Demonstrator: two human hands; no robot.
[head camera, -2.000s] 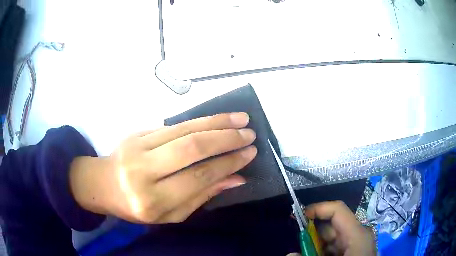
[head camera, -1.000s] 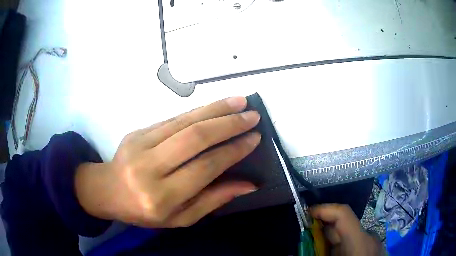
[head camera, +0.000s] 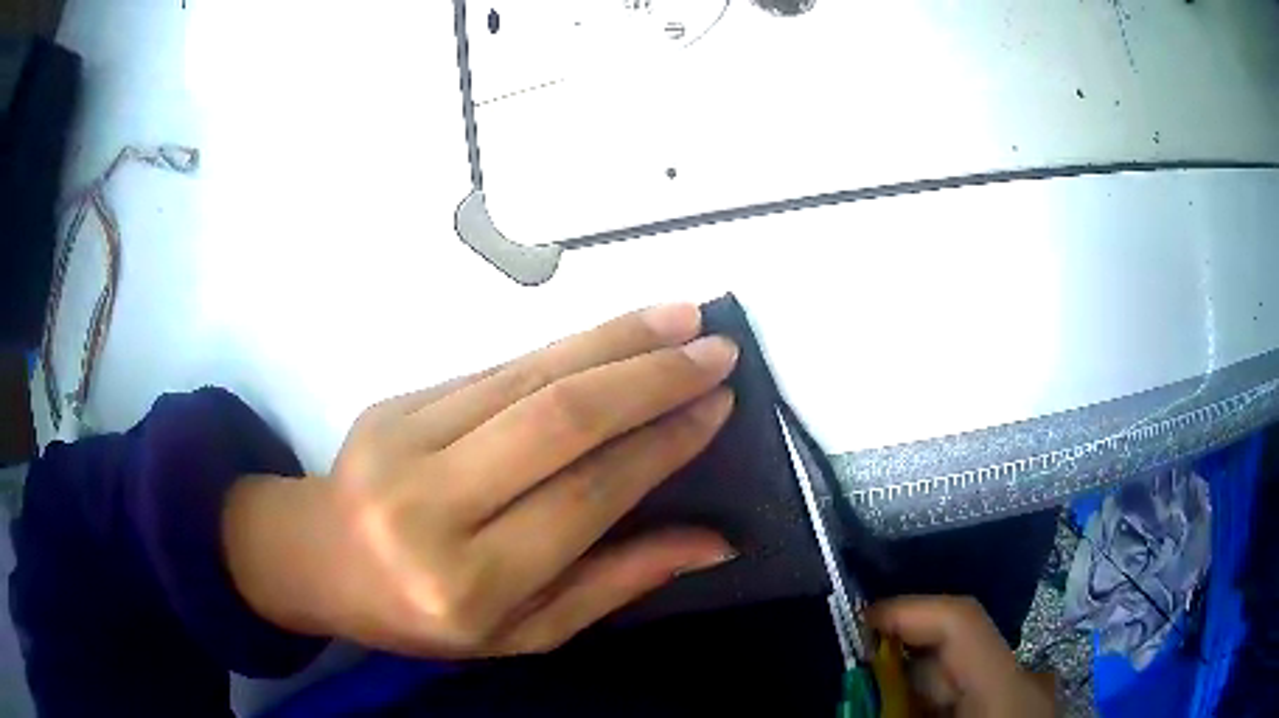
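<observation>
A dark rib knit piece (head camera: 750, 491) lies at the table's front edge and hangs slightly over it. My left hand (head camera: 533, 477) lies flat on the knit piece and presses it down, fingers pointing right, covering much of it. My right hand (head camera: 961, 652), cut off by the bottom edge, holds the scissors (head camera: 828, 551) by green and yellow handles. The silver blades point up and left along the knit's right side, with a narrow dark strip to their right. The lower edge of the knit is hard to tell from the dark clothing below.
The machine bed cover (head camera: 842, 112) lies at the top, with a pale corner piece (head camera: 508, 247). A measuring tape strip (head camera: 1038, 456) lines the curved front edge. Looped cords (head camera: 105, 281) lie at left. A blue crate (head camera: 1227, 561) and crumpled grey cloth (head camera: 1139, 568) are at lower right.
The knit piece, my hands and the scissors appear slightly lower in the view, along with the table. My left fingers lie nearer the knit's upper right corner than two seconds ago. The scissors stay at its right side.
</observation>
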